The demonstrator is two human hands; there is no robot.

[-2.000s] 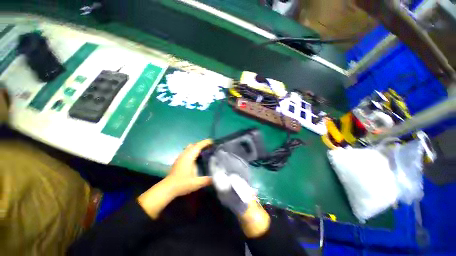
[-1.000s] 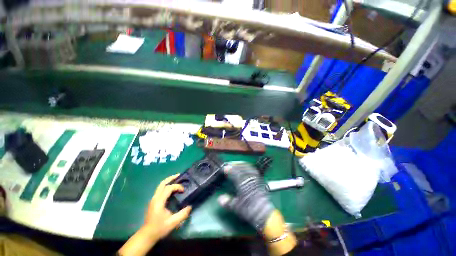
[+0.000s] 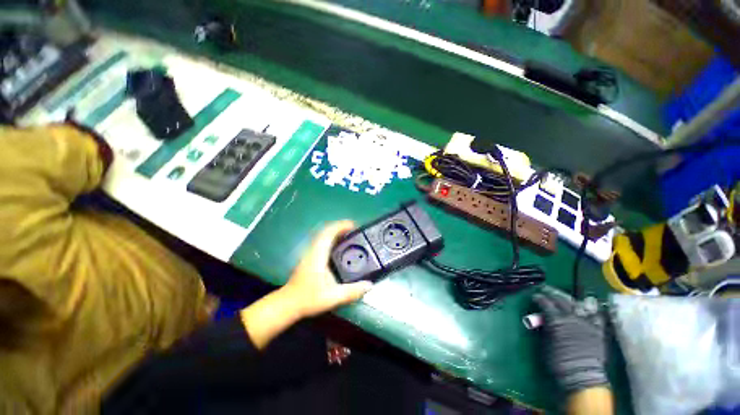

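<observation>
My bare left hand (image 3: 312,280) grips the left end of a black socket adapter (image 3: 386,243), thumb on the near side and fingers on the far side. Two round recessed outlets face up. A coiled black cord (image 3: 495,284) lies on the green bench beside the adapter's right end. My right hand (image 3: 573,334), in a grey striped knit glove and somewhat blurred, is at the right by the plastic bag. It is closed around a white cylindrical tool (image 3: 533,321), whose end shows at its left side; most of the tool is hidden.
Small white plastic pieces (image 3: 361,160) lie in a pile. Behind are a brown power strip (image 3: 491,212) and a white power strip (image 3: 560,212). A yellow-black taped device (image 3: 649,255) and a bag (image 3: 669,348) are right. Another person's yellow-brown sleeve (image 3: 122,267) is left.
My right hand has left the adapter, moved right and closed on the white tool that lay on the bench. My left hand still holds the adapter. The view has shifted.
</observation>
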